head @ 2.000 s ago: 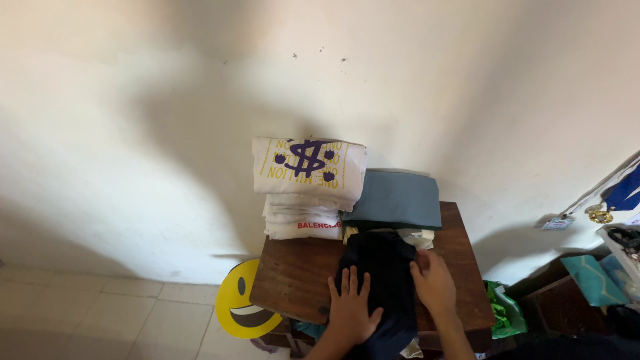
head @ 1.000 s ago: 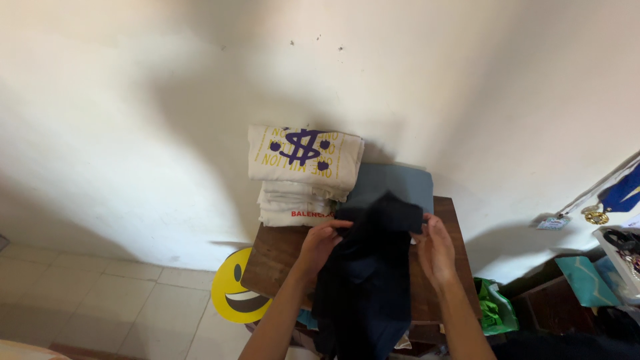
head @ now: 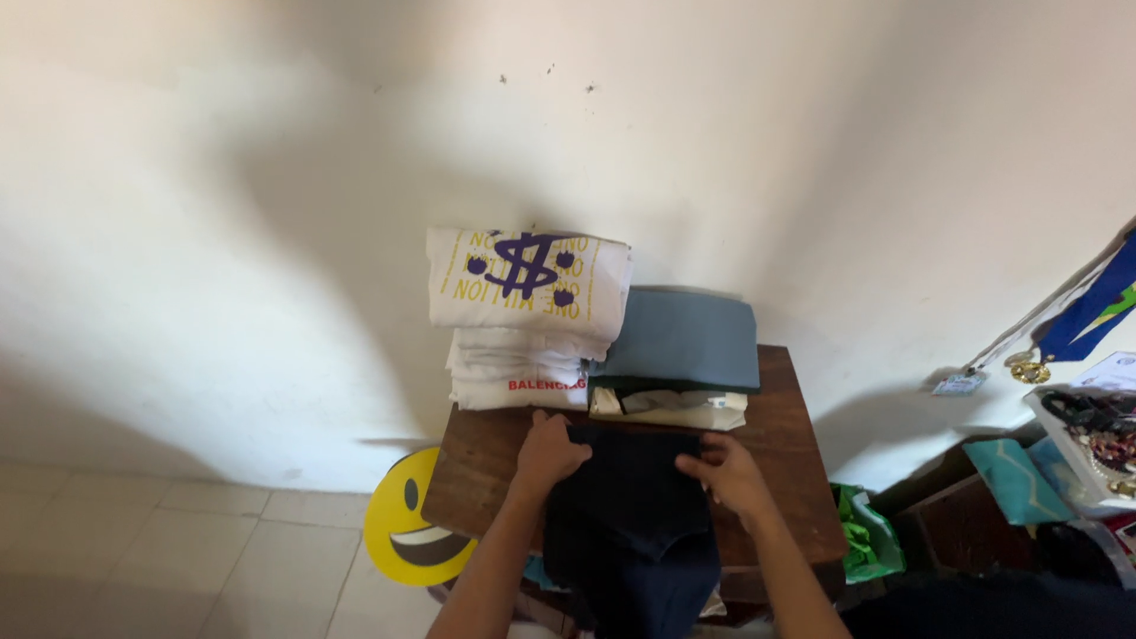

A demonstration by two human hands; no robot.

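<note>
A dark navy or black cloth garment [head: 635, 515] lies over the front of a small wooden table [head: 781, 444] and hangs past its near edge. Its far left corner is pinched by my left hand [head: 550, 457], its far right corner by my right hand [head: 728, 475]. Just beyond it stand two piles: on the left, folded white shirts [head: 519, 368] topped by a white shirt with a purple and yellow print [head: 530, 280]; on the right, a folded grey-blue cloth [head: 679, 337] over a dark green one and folded cream cloth [head: 670, 406].
A yellow smiley-face disc [head: 417, 524] leans by the table's left side on the tiled floor [head: 204, 550]. At right are a green plastic bag [head: 865, 537], a teal patterned pouch [head: 1016, 479], a white tray of beads [head: 1087, 444] and a hanging medal [head: 1029, 368]. The wall rises behind.
Two seconds ago my left hand lay flat on the dark garment. A second ago both hands held its upper edge raised over the grey-blue cloth; now that edge is lower, on the tabletop before the piles.
</note>
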